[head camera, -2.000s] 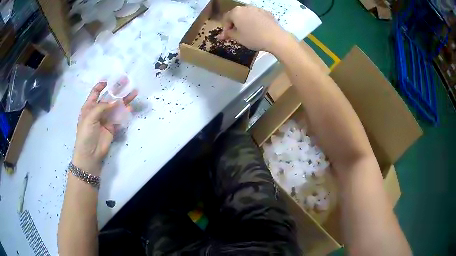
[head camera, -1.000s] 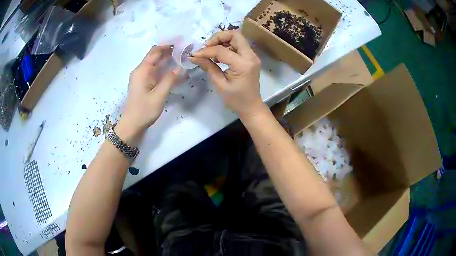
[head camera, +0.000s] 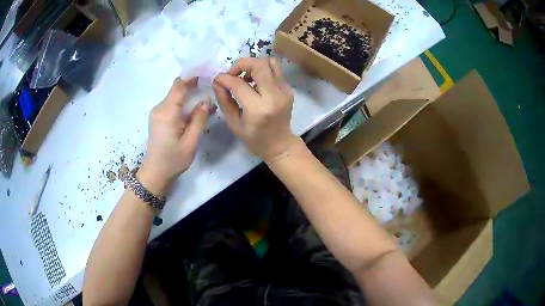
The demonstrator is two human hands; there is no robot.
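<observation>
A thin translucent plastic piece [head camera: 205, 77] is between my two hands over the white table. My left hand [head camera: 179, 125] holds its left side between thumb and fingers. My right hand [head camera: 254, 104] is at its right side, thumb and index finger pinched together on it. Whether a small dark part is between the right fingertips is hidden. An open brown cardboard parts tray [head camera: 320, 61] with a heap of small dark parts [head camera: 340, 45] stands to the right of my hands.
A large open carton [head camera: 472, 149] with white pieces [head camera: 388, 182] stands beside my lap. More translucent pieces [head camera: 173, 36] lie at the table's far side. A second cardboard tray [head camera: 45, 119], a grey bag [head camera: 72, 57], a pen [head camera: 40, 190] and a printed grid sheet [head camera: 46, 248] are at left.
My right hand has moved from the parts tray to the plastic piece in my left hand. Over the last second, the right fingers have closed in over the piece. The view has shifted.
</observation>
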